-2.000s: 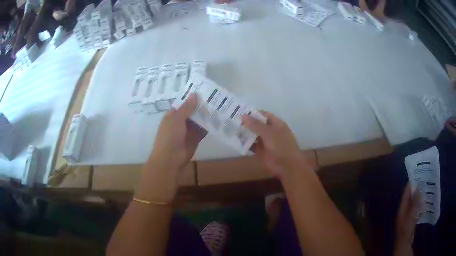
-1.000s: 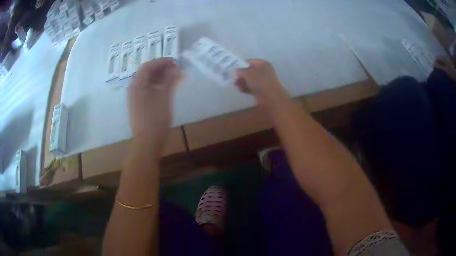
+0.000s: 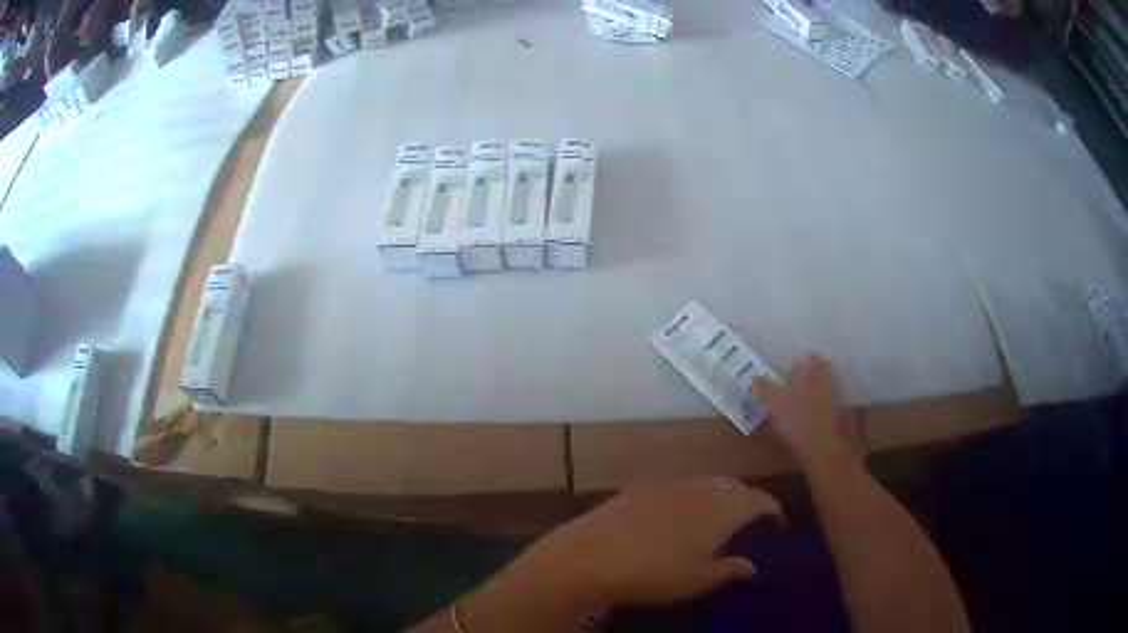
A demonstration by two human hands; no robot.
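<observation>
A narrow printed leaflet lies on the white sheeting near the table's front edge. My right hand is at its lower right end, fingertips on or just over it; whether it grips the leaflet is unclear. My left hand is in front of the table edge, empty, with thumb and fingers apart. Several white cartons stand side by side in a row on the sheeting, left of the middle.
A single carton stands near the left table seam, another further left. Stacked cartons are at the far left. More cartons and printed sheets lie at the far side. Brown cardboard lines the front edge.
The leaflet has gone from being held up to lying on the sheeting at the right. My left hand has moved from the carton row to below the table edge. The view has shifted.
</observation>
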